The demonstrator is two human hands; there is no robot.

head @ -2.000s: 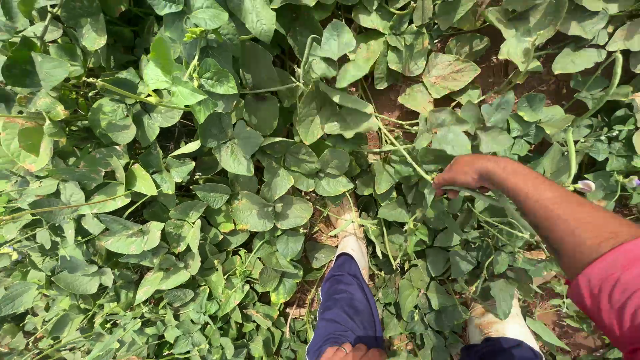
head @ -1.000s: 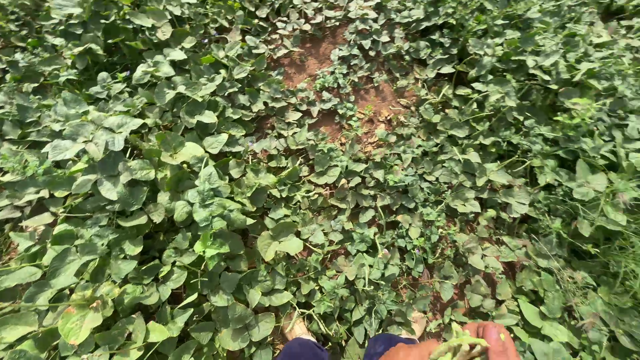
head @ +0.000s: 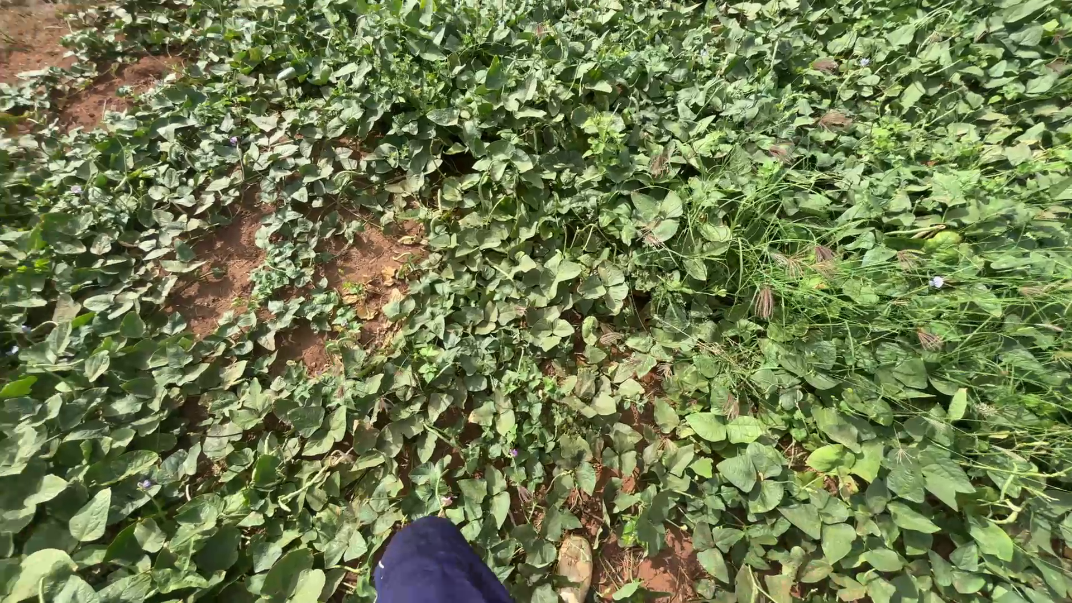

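Observation:
Neither of my hands shows in the head view, so what they hold or touch is hidden. Low-growing leafy bean-like plants (head: 536,293) cover most of the ground, with small pale purple flowers here and there. At the bottom edge, a knee in dark blue trousers (head: 440,565) rises over the leaves. To its right, the toe of a worn, pale shoe (head: 574,565) shows among the plants.
Reddish bare soil (head: 222,268) breaks through the leaves left of the middle, and another soil patch (head: 670,565) lies right of the shoe. Thin green grass with brownish seed heads (head: 764,303) grows among the plants on the right.
The hand holding green pods at the bottom edge one second ago is out of view. The view has shifted to the right over the plants.

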